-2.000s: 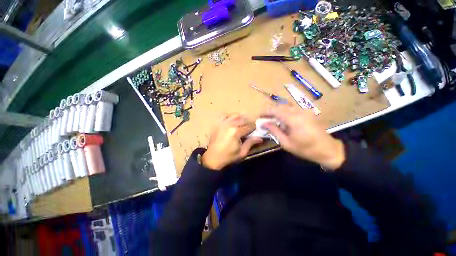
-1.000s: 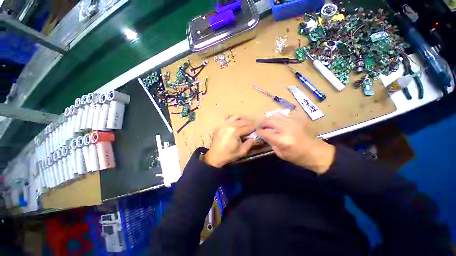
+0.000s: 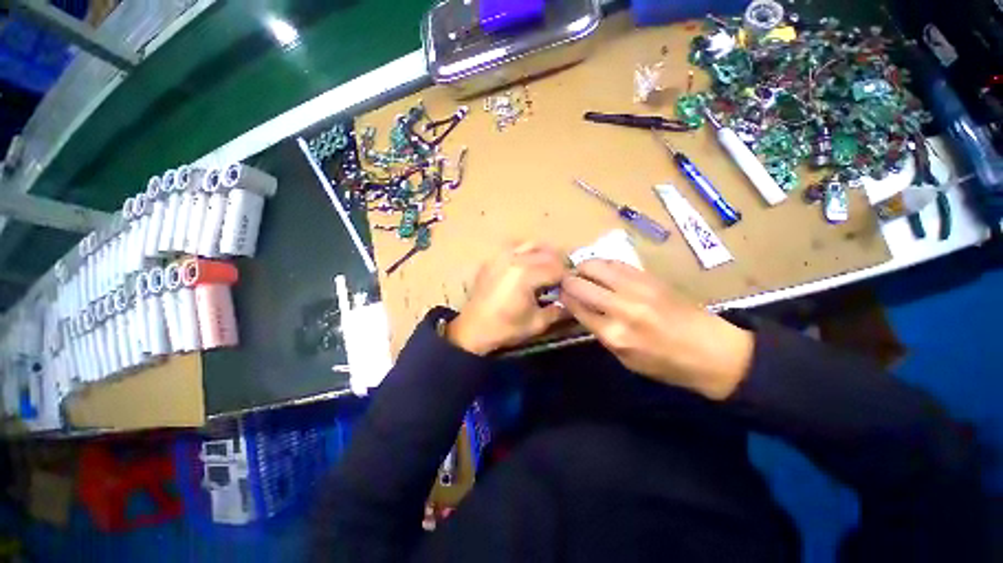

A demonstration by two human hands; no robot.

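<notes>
My left hand (image 3: pixel 509 299) and my right hand (image 3: pixel 649 319) meet over the front edge of the tan board. Their fingers close around a small piece, probably a device body (image 3: pixel 553 294), of which only a dark and pale bit shows between the fingertips. The rest of it is hidden by the fingers. A crumpled white cloth (image 3: pixel 607 253) lies just beyond my right hand's fingers. The precision screwdriver (image 3: pixel 642 222) lies beyond the cloth. The flat white tube (image 3: pixel 695 228) with dark printing and the blue screwdriver (image 3: pixel 706 189) lie to its right.
Black tweezers (image 3: pixel 638 120), a white cylinder (image 3: pixel 751 165) and a large circuit board heap (image 3: pixel 819 105) are at the far right, pliers (image 3: pixel 933 203) beyond. Small wired boards (image 3: pixel 407 181) lie left. A lidded container (image 3: pixel 511 50) stands at the back. White ringed bodies (image 3: pixel 154 231) stand in rows at left.
The white cloth, earlier in or under my right hand, now lies visible beyond its fingers. Both hands remain together at the board's front edge. The view has shifted slightly.
</notes>
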